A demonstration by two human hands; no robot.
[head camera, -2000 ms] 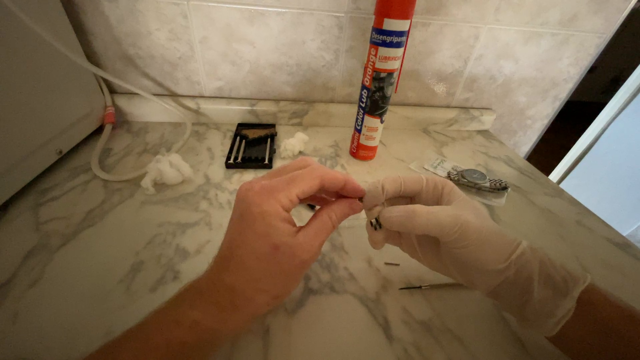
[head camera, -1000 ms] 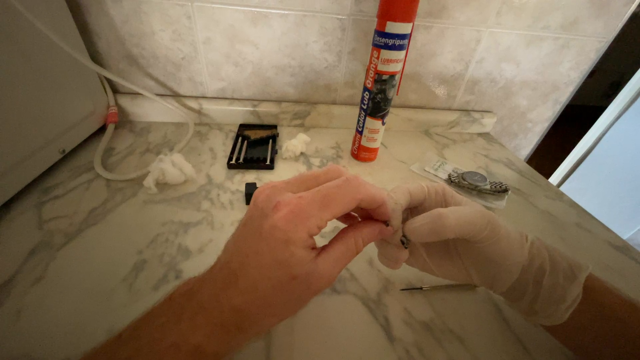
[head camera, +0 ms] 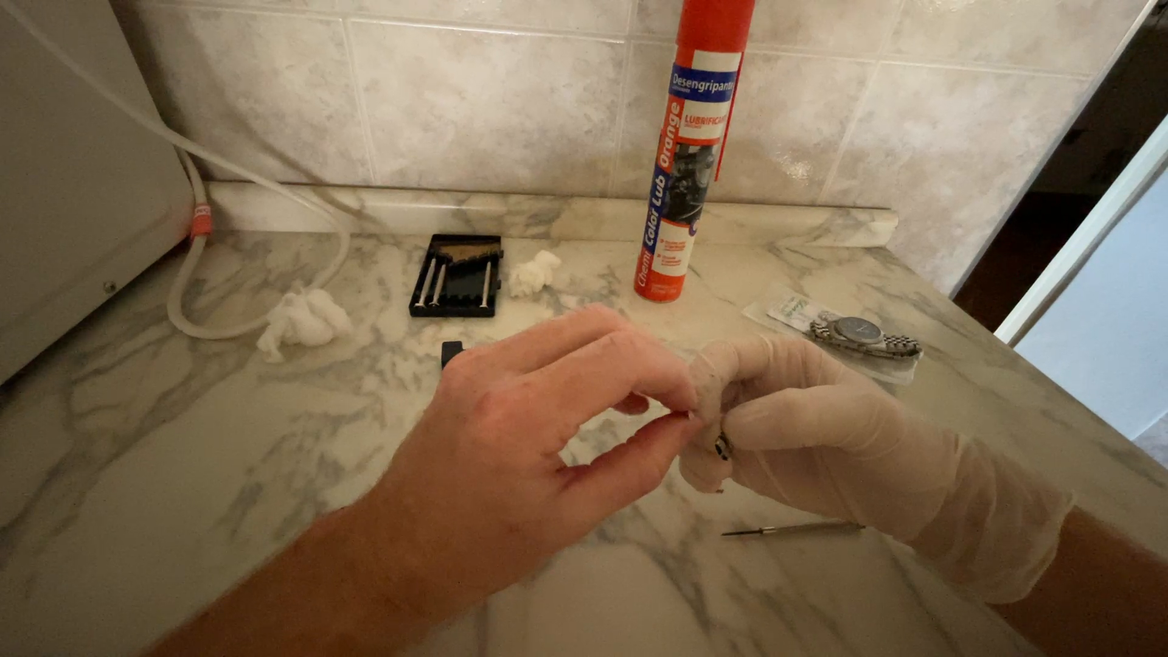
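Note:
My left hand (head camera: 547,429), bare, has its thumb and forefinger pinched together against the gloved fingertips; whatever lies between them is too small to make out. My right hand (head camera: 803,420) wears a thin whitish glove and is closed on a small metal piece (head camera: 723,445), mostly hidden by the fingers. Below the right hand a thin precision screwdriver (head camera: 789,529) lies on the marble counter. Behind that hand, a wristwatch with a metal bracelet (head camera: 860,334) rests on a clear plastic bag (head camera: 899,367).
A red lubricant spray can (head camera: 671,182) stands near the back ledge. Left of it are crumpled white tissue (head camera: 536,273) and a black case of small screwdrivers (head camera: 456,276). More tissue (head camera: 306,321) lies by a pale hose (head camera: 182,292). A black object (head camera: 451,353) is partly behind my left hand.
Both hands moved slightly right from two seconds ago, staying together at the fingertips. A small thin metal piece seen on the counter two seconds ago is no longer visible there.

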